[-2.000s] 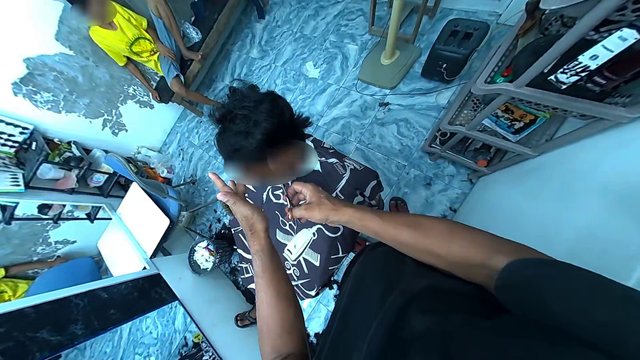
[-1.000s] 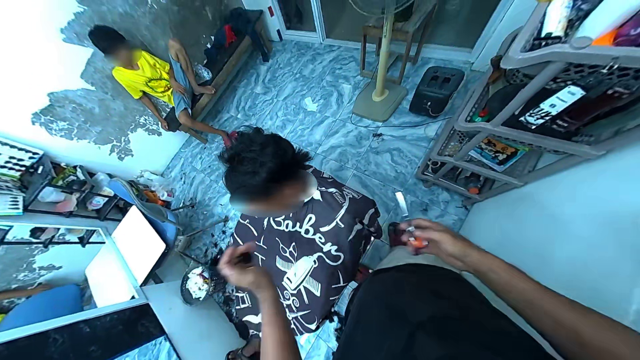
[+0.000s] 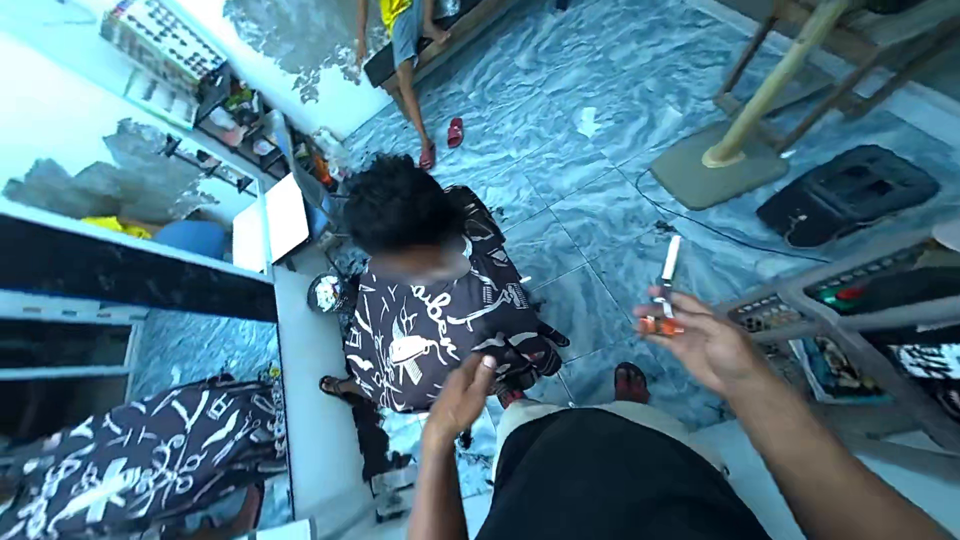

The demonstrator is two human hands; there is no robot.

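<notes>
A seated person wears a black barber's cape [image 3: 412,345] with white lettering and tool prints, their dark hair [image 3: 405,202] uppermost and head bowed. My left hand [image 3: 459,397] is by the cape's lower right edge, fingers pointing up; whether it holds anything cannot be made out. To the right of the cape, over the floor, my right hand [image 3: 697,337] grips a small tool, perhaps a folding razor [image 3: 667,289], with a pale flat end pointing up and an orange part at the fingers.
A fan's base [image 3: 720,165], its cord and a black device [image 3: 847,195] stand on the tiled floor. A grey shelf [image 3: 840,322] is at right. At left are a mirror [image 3: 135,420], a ledge and a wire bin [image 3: 328,292]. Another person's legs [image 3: 409,97] hang from a bench.
Both hands were raised before the seated person's face two seconds ago. The right hand has since moved away to the right with the tool. The view has shifted.
</notes>
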